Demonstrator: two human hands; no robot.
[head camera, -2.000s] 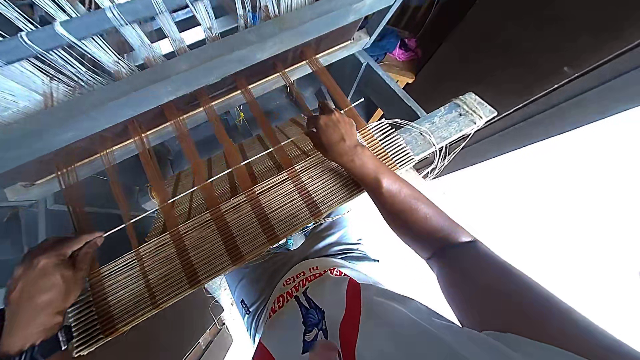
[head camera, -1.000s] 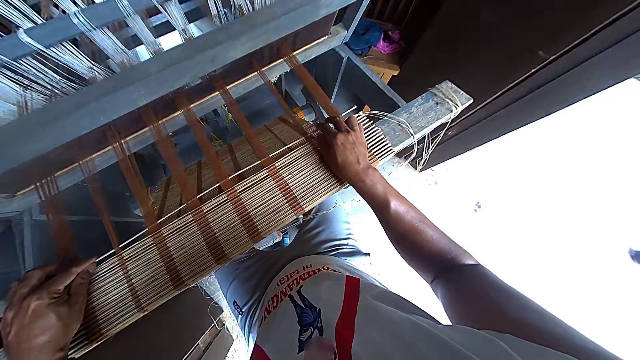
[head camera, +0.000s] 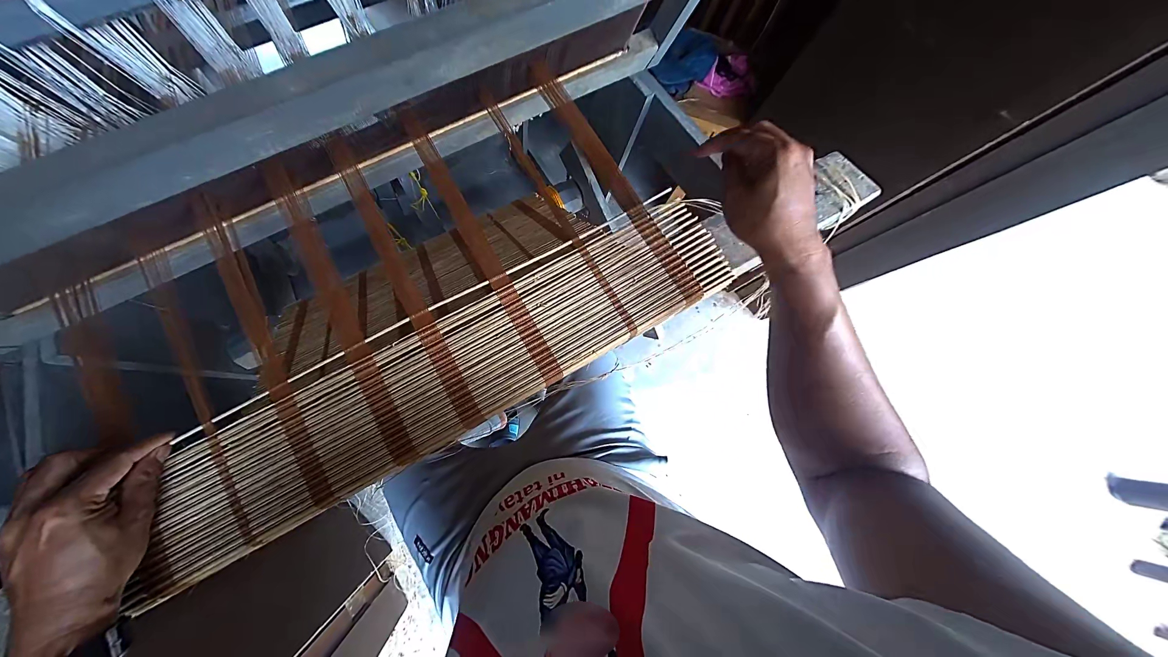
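A woven mat of thin pale sticks (head camera: 456, 365) stretches across the loom, crossed by bands of brown warp threads (head camera: 324, 265). One thin stick (head camera: 401, 321) lies along the mat's upper edge, slightly apart from the woven rows at the left. My left hand (head camera: 78, 538) is at the mat's left end, thumb and index finger pinching the tip of this stick. Past the mat's right end, my right hand (head camera: 771, 187) is raised with bent fingers, above the end of a wooden board; nothing shows in it, though its palm side is partly hidden.
The loom's grey beam (head camera: 301, 109) crosses above the warp, with white threads (head camera: 100, 64) behind it. Loose pale fibres hang on the wooden board (head camera: 844, 182) at the right. Finished matting (head camera: 438, 265) runs beneath the warp. Blue and pink cloths (head camera: 707, 68) lie at the back.
My right hand has left the mat's right end and risen up and to the right. The stick lies close along the mat's edge, where two seconds ago it stood well apart at the left.
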